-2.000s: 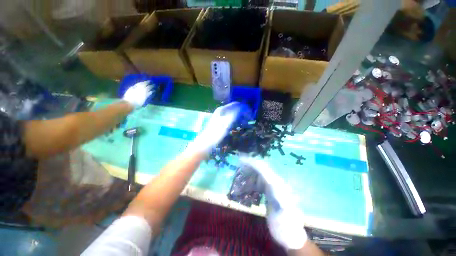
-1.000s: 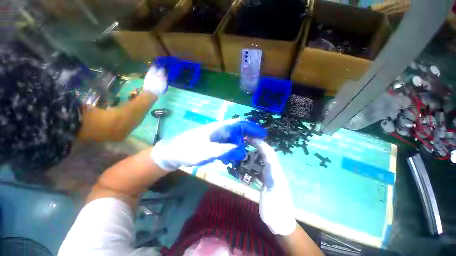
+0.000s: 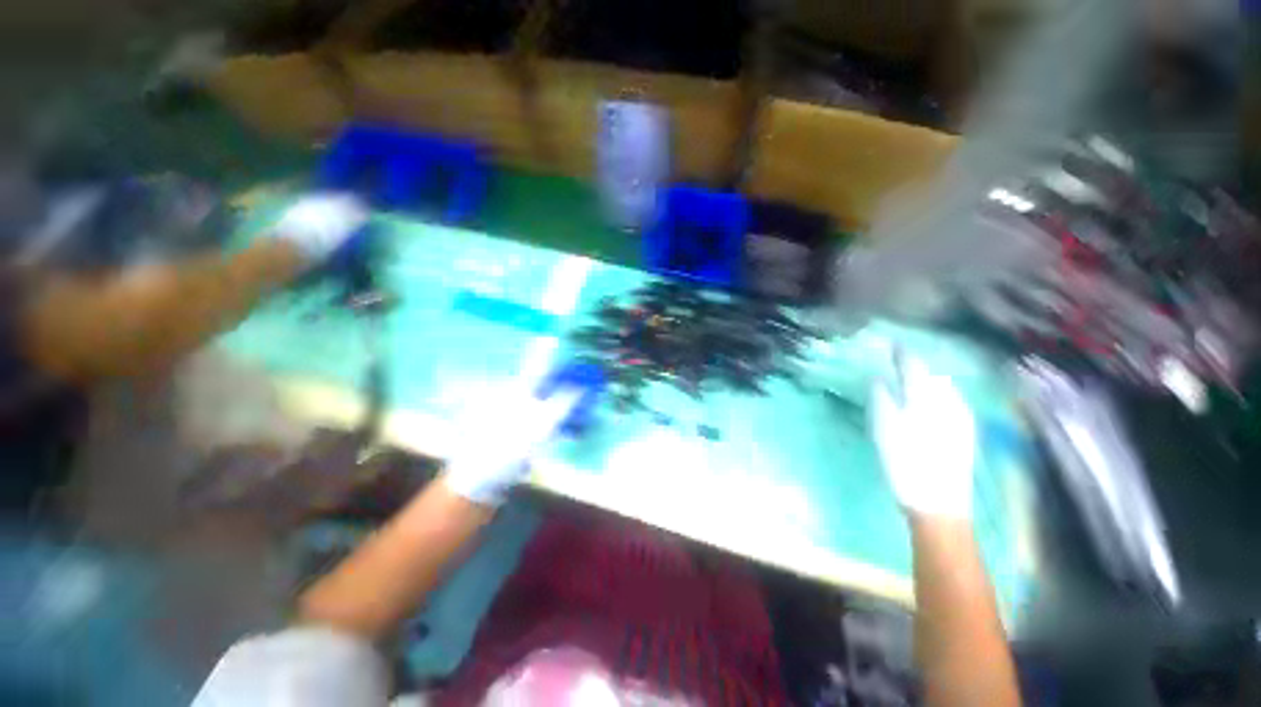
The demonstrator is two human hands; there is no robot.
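Observation:
The picture is blurred by motion. A heap of small black plastic parts lies on the turquoise mat. My left hand, in a white glove with blue on the fingers, is over the mat at the lower left of the heap. My right hand, in a white glove, is over the right part of the mat, away from the heap, fingers pointing forward. Blur hides whether either hand holds a part. A small dark piece lies in front of the heap.
Blue bins stand at the back edge, with a phone against the cardboard cartons. A neighbour's gloved hand is at left. A slanting post, wired parts and a silver profile are at right.
My hands have moved apart, the left back to the left and the right out to the right. The dark clump between them no longer shows there. The view has shifted.

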